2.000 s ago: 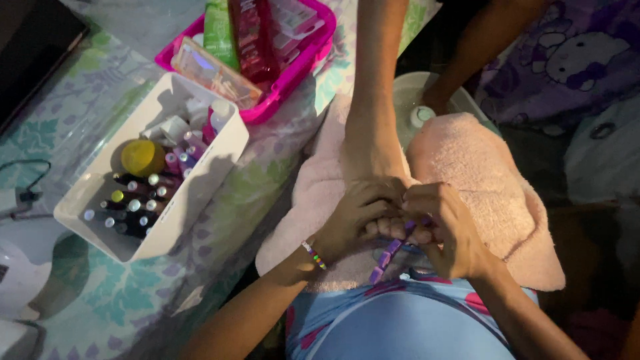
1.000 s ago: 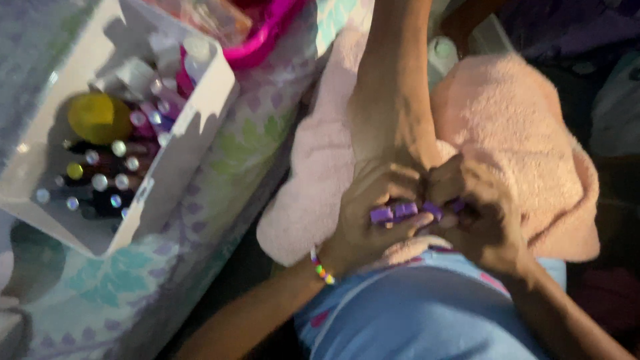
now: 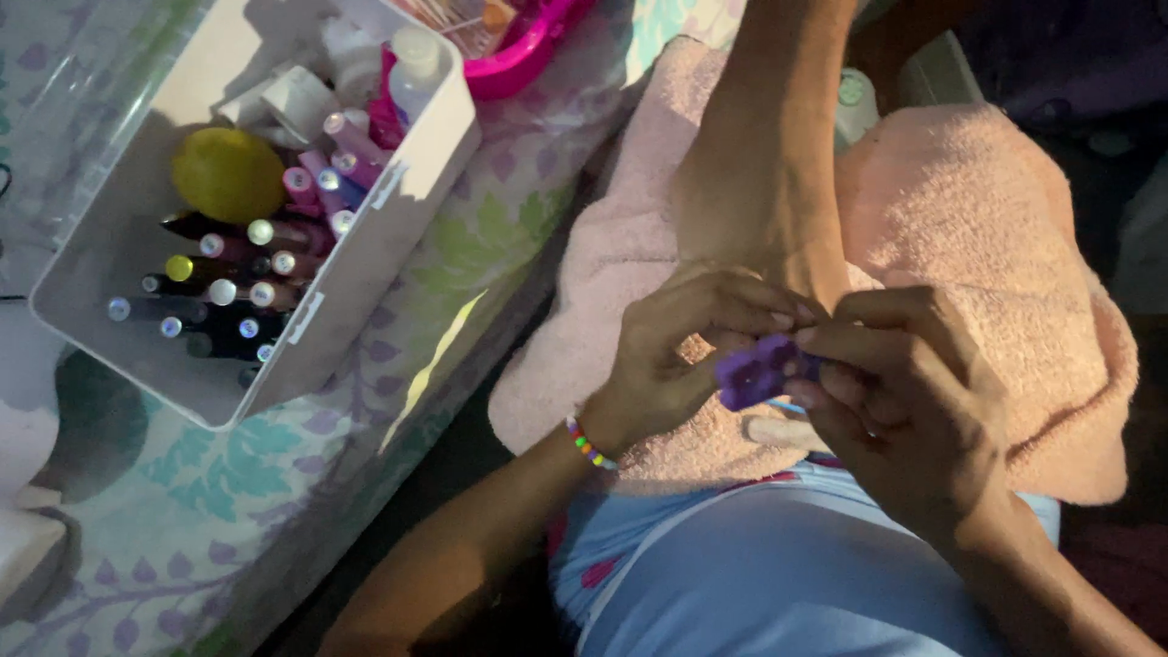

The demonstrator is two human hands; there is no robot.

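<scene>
Another person's foot (image 3: 766, 210) rests on a peach towel (image 3: 967, 210) over my lap. My left hand (image 3: 684, 356), with a beaded bracelet (image 3: 589, 445) at the wrist, is at the toes. A purple foam toe separator (image 3: 756, 372) lies between my hands at the toes. My right hand (image 3: 903, 392) grips its right end with thumb and fingers. The left fingertips are at the toes beside the separator; whether they grip it or a toe I cannot tell. The toes are mostly hidden by my fingers.
At the left, a white bin (image 3: 392, 228) holds several nail polish bottles (image 3: 246, 292), a yellow round item (image 3: 228, 173) and a clear bottle (image 3: 416, 68). Behind it is a pink tray (image 3: 520, 64). A white-capped container (image 3: 854, 100) stands beyond the towel.
The purple separator, stretched out below my hands two seconds ago, is now bunched at the toes between them. The view has moved closer.
</scene>
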